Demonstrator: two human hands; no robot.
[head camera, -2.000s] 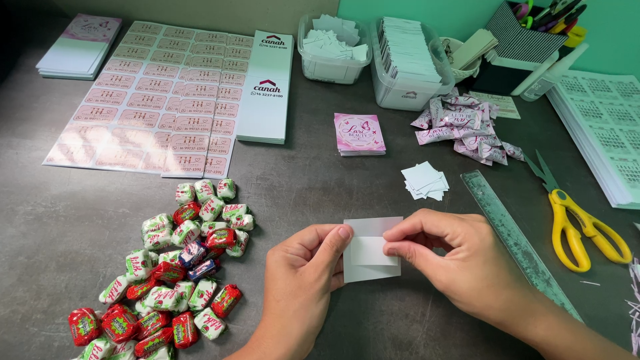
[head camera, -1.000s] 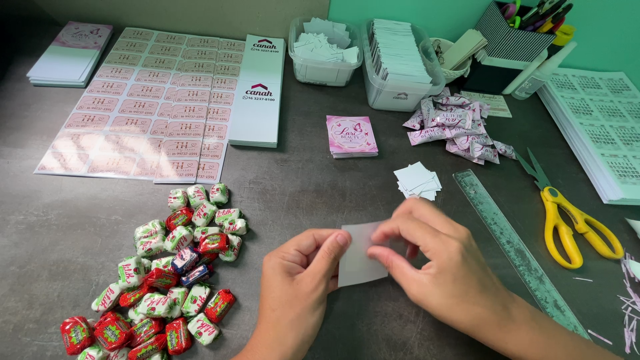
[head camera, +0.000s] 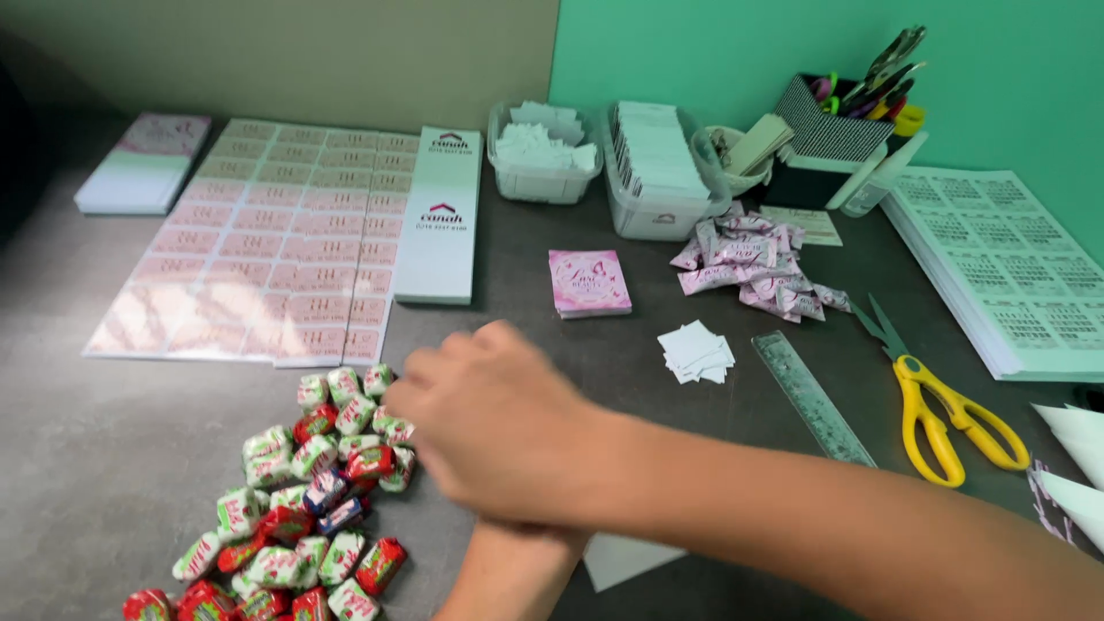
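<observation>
My right hand (head camera: 500, 423) is blurred and reaches across to the left, its fingertips at the upper right edge of the pile of wrapped candies (head camera: 310, 483). Whether its fingers hold a candy is hidden. My left hand (head camera: 517, 561) lies beneath the right wrist, with only its wrist area showing; its fingers are covered. A piece of white paper (head camera: 634, 561) shows under the right forearm, near the bottom middle. The candies have white-green, red and dark blue wrappers. Small white paper squares (head camera: 697, 352) lie beyond the right forearm.
A clear ruler (head camera: 811, 397) and yellow-handled scissors (head camera: 944, 414) lie at right. Farther back are pink square cards (head camera: 590, 283), pink wrapped packets (head camera: 750, 263), two plastic tubs (head camera: 545, 181) (head camera: 664, 216), and a pen holder (head camera: 828, 138). Printed sheets (head camera: 250, 250) lie at left.
My right hand has moved left, from the paper to the candies, crossing over my left hand. The paper, earlier between both hands, now shows beneath the right forearm.
</observation>
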